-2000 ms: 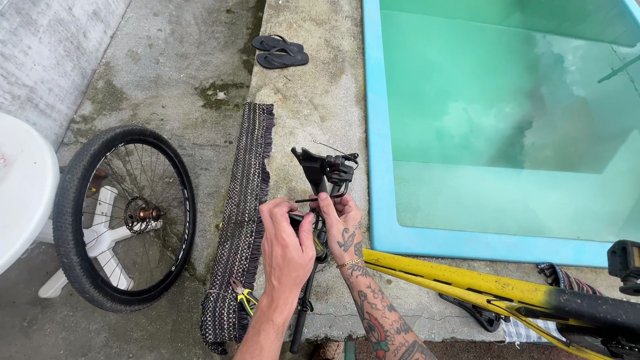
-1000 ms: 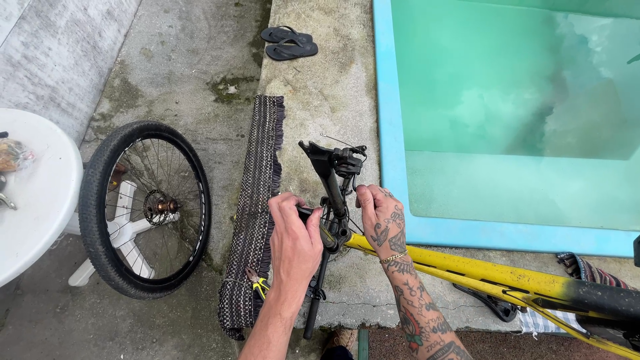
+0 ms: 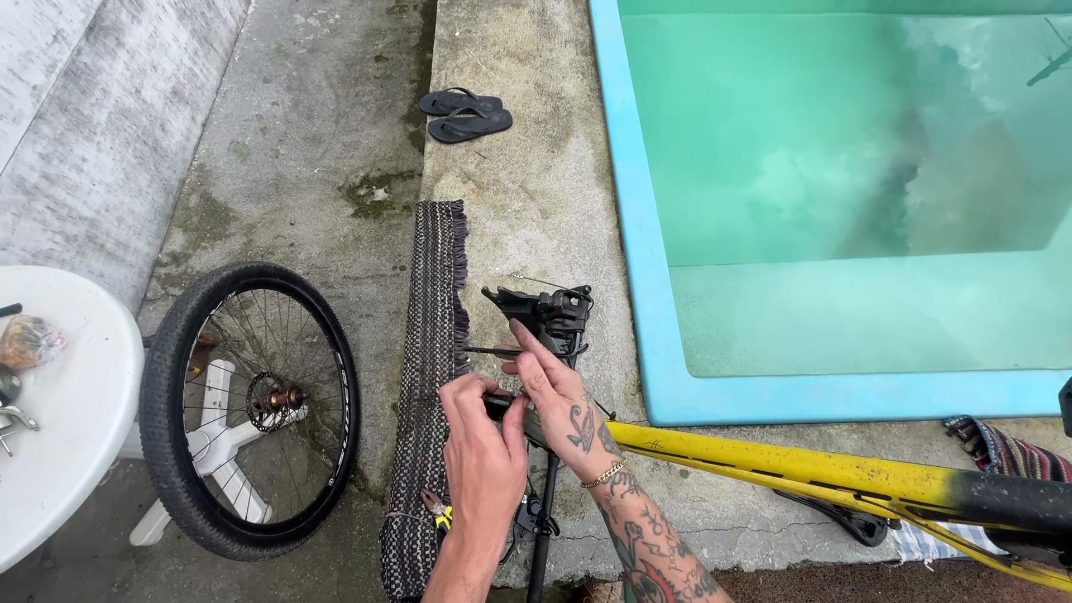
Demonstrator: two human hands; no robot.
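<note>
A yellow and black bicycle frame (image 3: pixel 712 452) lies upside down or tilted, its black fork end and brake caliper (image 3: pixel 565 314) above my hands. My left hand (image 3: pixel 486 435) is closed on a dark part at the head of the bike, which its fingers mostly hide. My right hand (image 3: pixel 557 394) reaches over the same place, index finger extended, with a thin black rod (image 3: pixel 494 351) at its fingers; whether it grips the rod is unclear. Below my hands runs the black handlebar (image 3: pixel 544 519) with its lever. Yellow-handled pliers (image 3: pixel 439 511) rest on the woven mat (image 3: pixel 423 377).
A bicycle wheel (image 3: pixel 251 410) leans by the white round table (image 3: pixel 67 419), which holds a plastic bag and metal parts. Black flip-flops (image 3: pixel 469 117) lie on the concrete ledge (image 3: pixel 536 184). The pool's blue rim (image 3: pixel 645 335) borders the right side. A striped cloth (image 3: pixel 1017 461) lies beyond the frame.
My right hand has moved left from beside the fork, over to my left hand. The thin black rod, out of clear sight one second ago, now shows at its fingers.
</note>
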